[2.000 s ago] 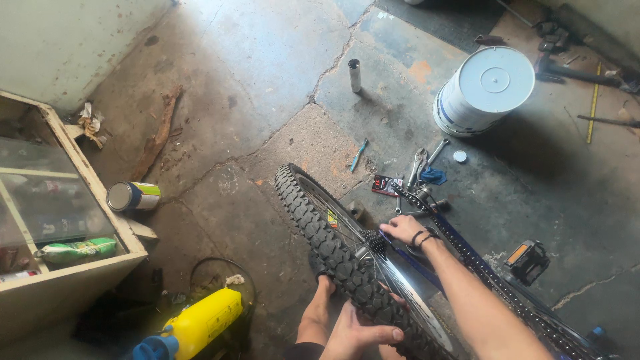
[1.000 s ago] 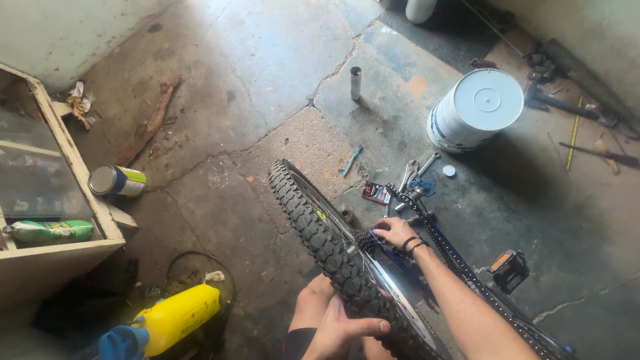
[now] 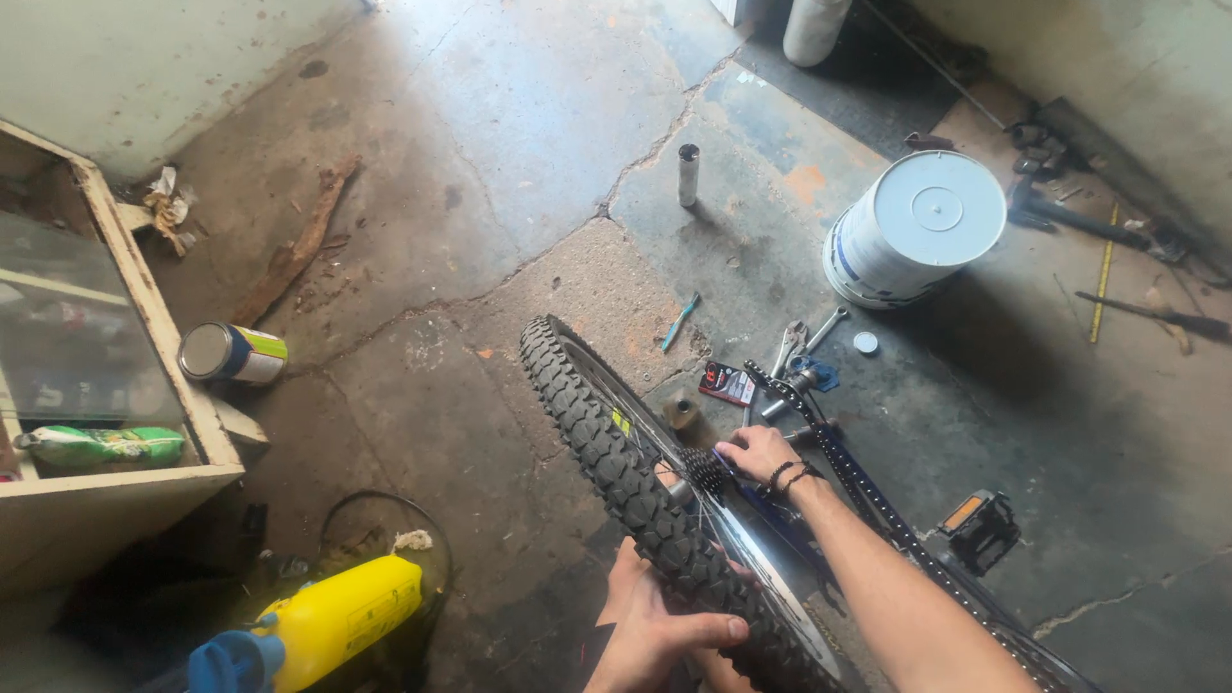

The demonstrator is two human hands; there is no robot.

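Observation:
A bicycle wheel with a knobby tire [image 3: 616,476] stands tilted in front of me. My left hand [image 3: 674,626] grips the tire low down, thumb on the tread, its fingers partly hidden behind the rim. At the hub, my right hand [image 3: 760,457] has its fingers bent beside the cassette [image 3: 705,472], at a dark blue frame part; whether they grip it is hard to tell. The bicycle chain [image 3: 866,496] runs along the frame to the right of my right forearm, near a pedal [image 3: 980,529] with an orange reflector.
Beyond the wheel lie wrenches [image 3: 825,329], a red and black packet [image 3: 727,383], a blue toothbrush [image 3: 680,322] and a metal tube [image 3: 688,175]. A lidded white bucket [image 3: 914,231] stands at right. On the left are a cabinet [image 3: 120,479], a paint can [image 3: 234,353] and a yellow sprayer bottle [image 3: 346,616].
Both hands have stayed at the wheel, left on the tire and right by the cassette. The view has shifted slightly.

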